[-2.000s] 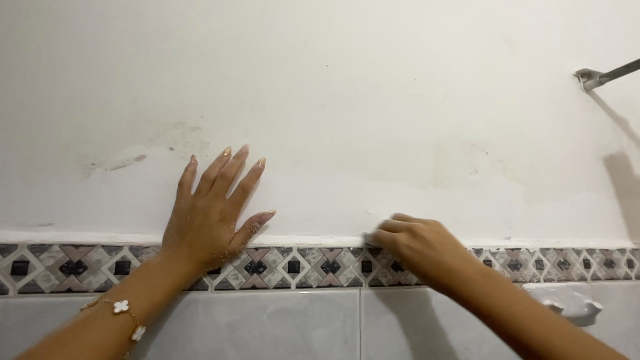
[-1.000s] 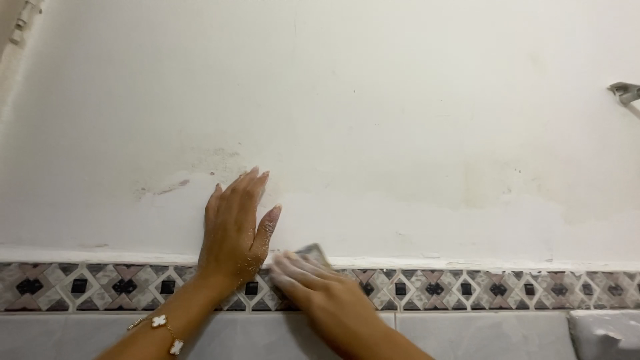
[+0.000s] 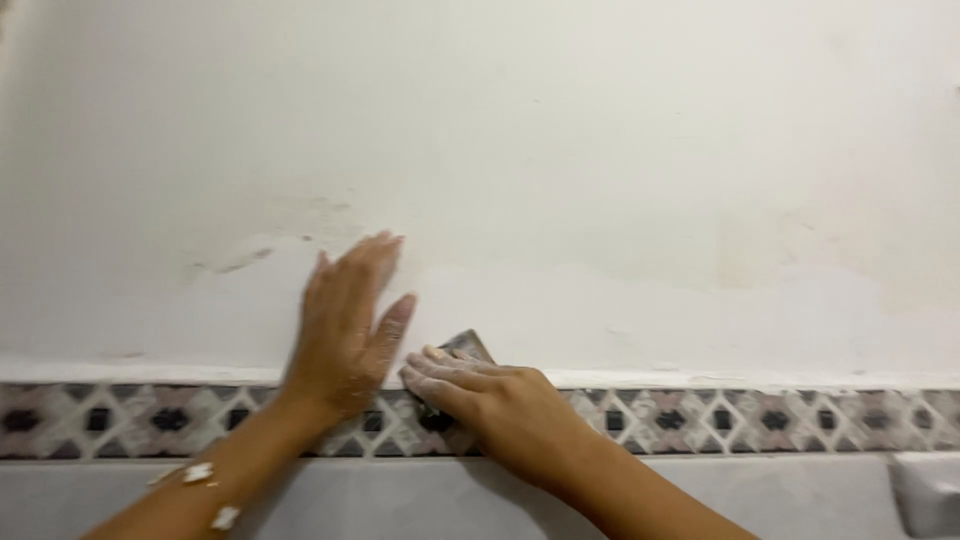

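Note:
My right hand, dusted with white powder, presses a dark sheet that looks like sandpaper against the wall just above the patterned tile border. Only a corner of the sheet shows past the fingers. To its left, my left hand is slightly blurred, its fingers pointing up and the thumb apart, at the white painted wall; it holds nothing. White dust lies on that thumb and palm edge. A bracelet with white clover-shaped pieces hangs on my left forearm.
A white ledge of plaster runs along the top of the border. Pale grey tiles lie below it, with a glossy white fixture at the lower right. Stained, chipped patches mark the wall at left.
My right hand has moved left along the border, closer to my left hand, since the oldest frame. The dark sheet, not visible then, now shows past its fingers. The view has shifted.

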